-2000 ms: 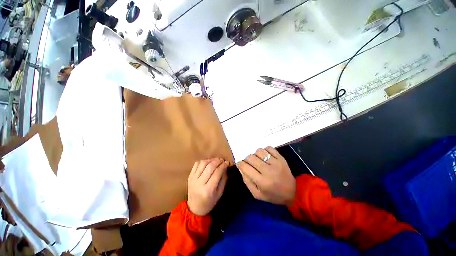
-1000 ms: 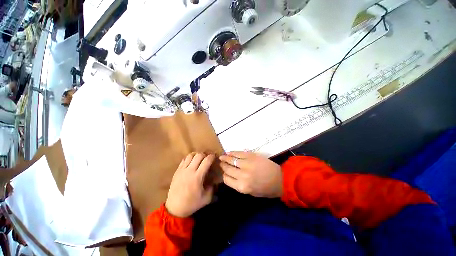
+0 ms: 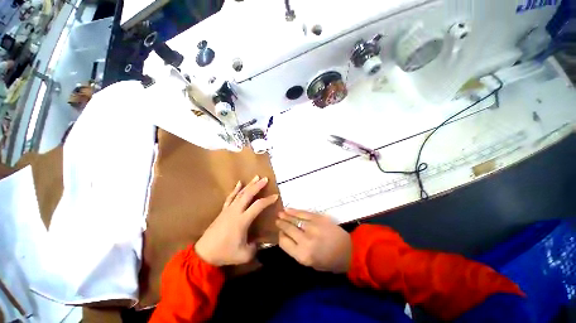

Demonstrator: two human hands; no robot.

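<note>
A brown bag panel lies on the machine bed, its far edge at the needle area of the white sewing machine. A white lining lies along the panel's left side. My left hand rests on the panel near its right edge, fingers spread and pointing toward the needle. My right hand, with a ring, pinches the panel's right edge near the near corner between thumb and fingers. The presser foot is partly hidden by the lining and machine parts.
Pink-handled thread snips on a dark cord lie on the bed right of the panel. A printed ruler runs along the bed's front edge. A blue crate is at the lower right. More white and brown pieces lie at the left.
My left hand has moved from pinching the near edge to lying spread on the panel, closer to the needle. The right hand still pinches the edge. The camera view has shifted.
</note>
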